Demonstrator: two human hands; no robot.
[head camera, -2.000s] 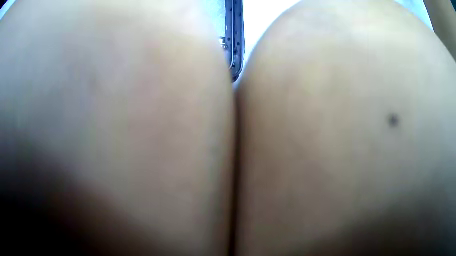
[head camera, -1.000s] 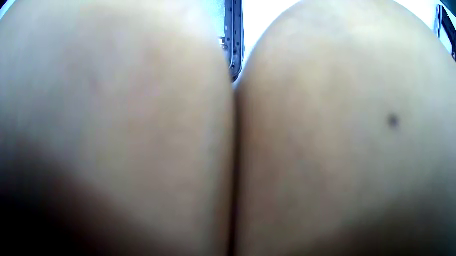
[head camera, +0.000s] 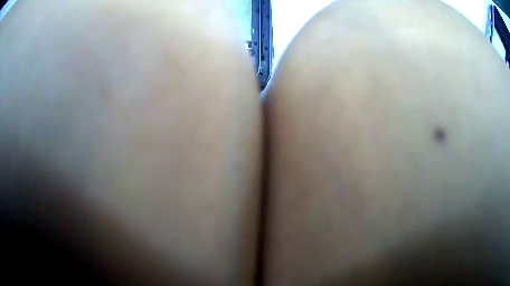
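Note:
Two large blurred areas of bare skin lie close to the lens and hide most of the view. They meet in a dark vertical line near the middle. Which part of the body they are, I cannot tell. In the gap above them, part of a black phone middle frame (head camera: 261, 42) shows, with a rounded corner at its lower end and a small silvery detail on its left side. The rest of it is hidden behind the skin. Neither of my hands can be made out.
A white surface (head camera: 291, 17) shows to the right of the frame piece. At the upper right edge, part of another black frame-like object (head camera: 499, 33) shows, cut off by the picture's edge.
A skin-coloured shape at the upper right edge, seen two seconds ago, is gone, and a black frame-like object now shows there. The middle frame and the skin areas have not visibly moved.

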